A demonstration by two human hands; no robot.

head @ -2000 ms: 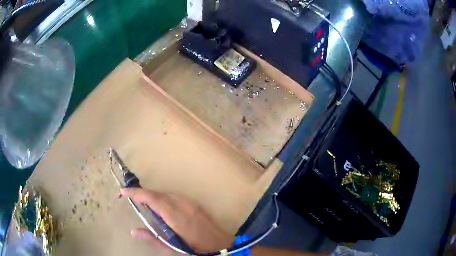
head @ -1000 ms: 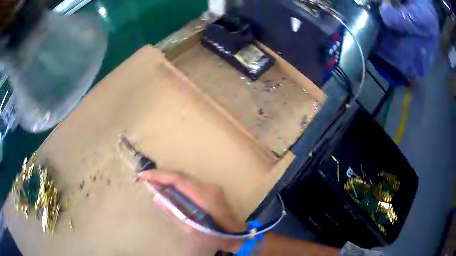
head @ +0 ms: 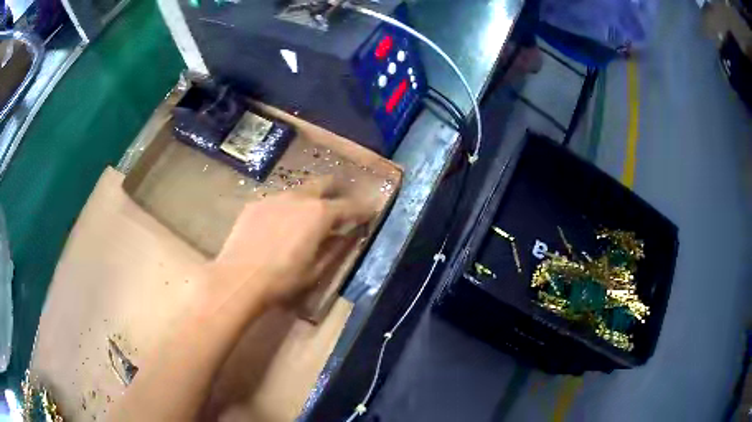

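My left hand (head: 301, 227) is stretched over the right side of the cardboard tray. Its forearm rises from the bottom edge. The fingers are blurred, and I cannot tell whether they hold anything. The soldering iron's tip (head: 122, 363) shows low on the brown cardboard sheet (head: 124, 264), left of the forearm. The rest of the iron and my right hand are not visible; the left forearm covers that area. Gold and green strips (head: 589, 288) lie heaped in the black parts bin (head: 569, 177), with a few loose gold pieces (head: 507, 239) at its near left side.
The shallow tray (head: 165, 206) holds the black iron stand (head: 256, 144) and dark debris. The solder station (head: 392, 82) with red displays stands behind. A thin white cable (head: 387, 334) runs along the bench edge. More strips (head: 37, 404) lie bottom left. A person's blue clothing (head: 598, 29) shows top right.
My left hand has come into view and reached right, over the tray. My right hand has gone from sight. More loose gold pieces lie in the bin. The view has shifted right.
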